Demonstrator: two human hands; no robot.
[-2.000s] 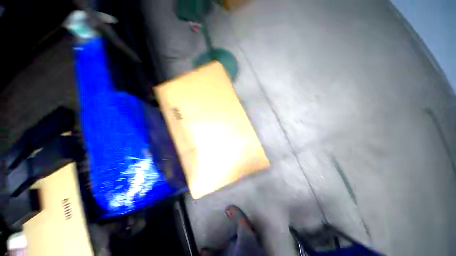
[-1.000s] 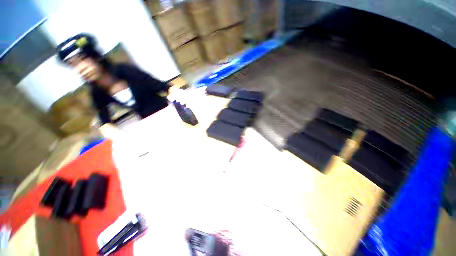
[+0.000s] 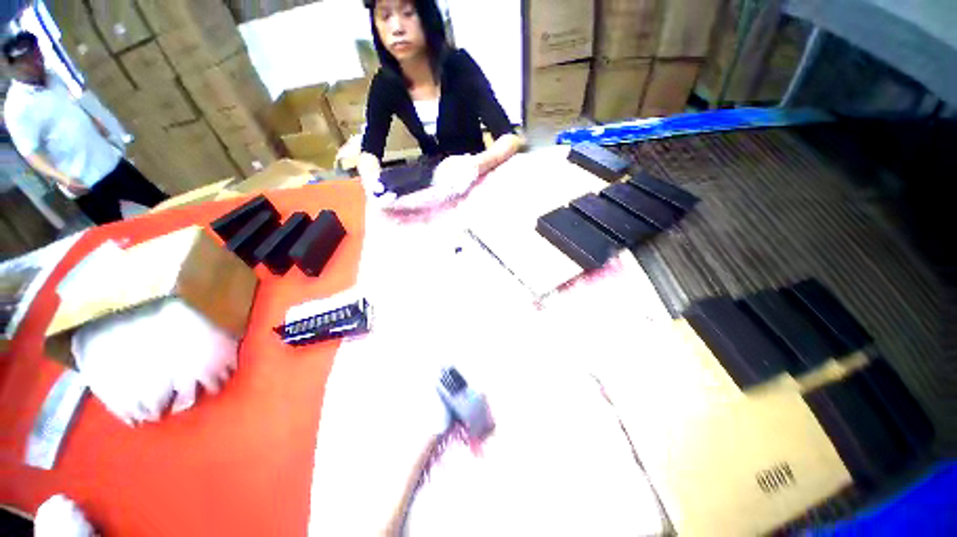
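A small grey-and-black object (image 3: 465, 404) lies near the middle of the glaring pink-white table covering (image 3: 388, 367); its kind is unclear. A brownish strip runs from it to the bottom edge, perhaps the side of my right forearm; glare hides any hand. A white glove (image 3: 63, 521) beside a dark sleeve is cut off at the bottom left, perhaps my left hand; its fingers are unclear. Black cases (image 3: 750, 336) lie in rows at right, partly over a tan cardboard sheet (image 3: 724, 451). More black cases (image 3: 614, 215) lie farther back.
A person (image 3: 436, 115) across the table holds a black case in gloved hands; another stands far left. On red cloth (image 3: 210, 462) are an open carton (image 3: 215, 283), white contents spilling out, black cases and a black-and-white item (image 3: 325, 320). The mesh belt (image 3: 798, 220) runs at right.
The view has swung from floor to table, then turned right-side up towards the person opposite. The carton and a glove at bottom left have come into view. The person opposite now has both hands at a case.
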